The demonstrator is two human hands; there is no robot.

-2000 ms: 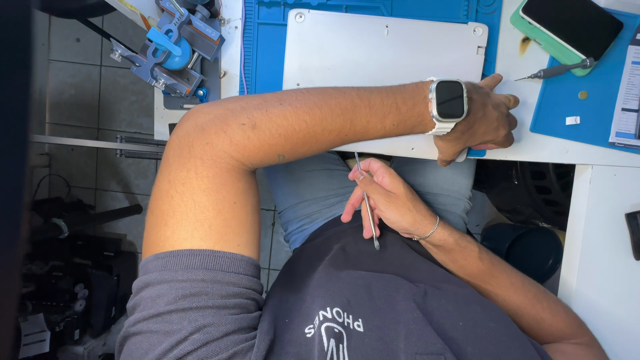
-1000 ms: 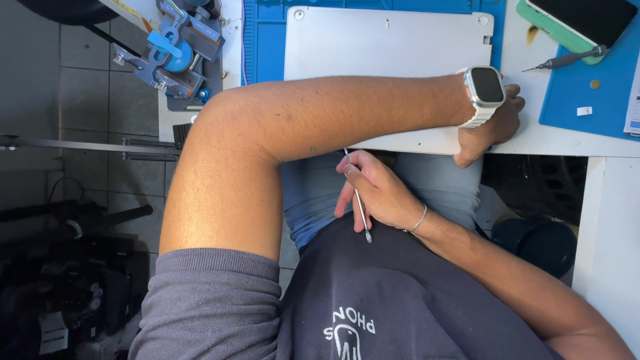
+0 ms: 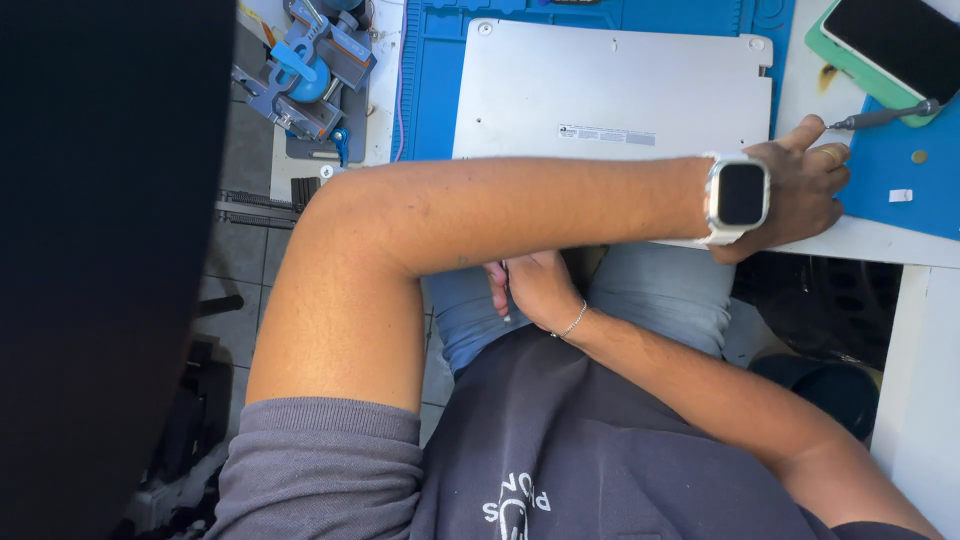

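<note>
A silver laptop (image 3: 615,90) lies underside up on a blue silicone work mat (image 3: 431,75). My left forearm crosses its near edge. My left hand (image 3: 799,187), with a white-banded watch at the wrist, is at the laptop's near right corner and the desk edge, back of the hand up, fingers apart; its palm is hidden. My right hand (image 3: 540,289) is low over my lap, below the desk edge and partly behind my left forearm. It holds a thin metal hand tool (image 3: 507,319), of which only small parts show.
A precision screwdriver (image 3: 885,117) lies just beyond my left fingertips, by a phone (image 3: 900,45) on a green case. A small white piece (image 3: 901,196) and a round disc (image 3: 919,157) lie on the right blue mat. A blue and grey clamp fixture (image 3: 307,75) stands at the upper left.
My right hand has moved partly behind my left forearm, hiding most of the metal tool that showed earlier. My left index finger now points up towards the screwdriver's tip.
</note>
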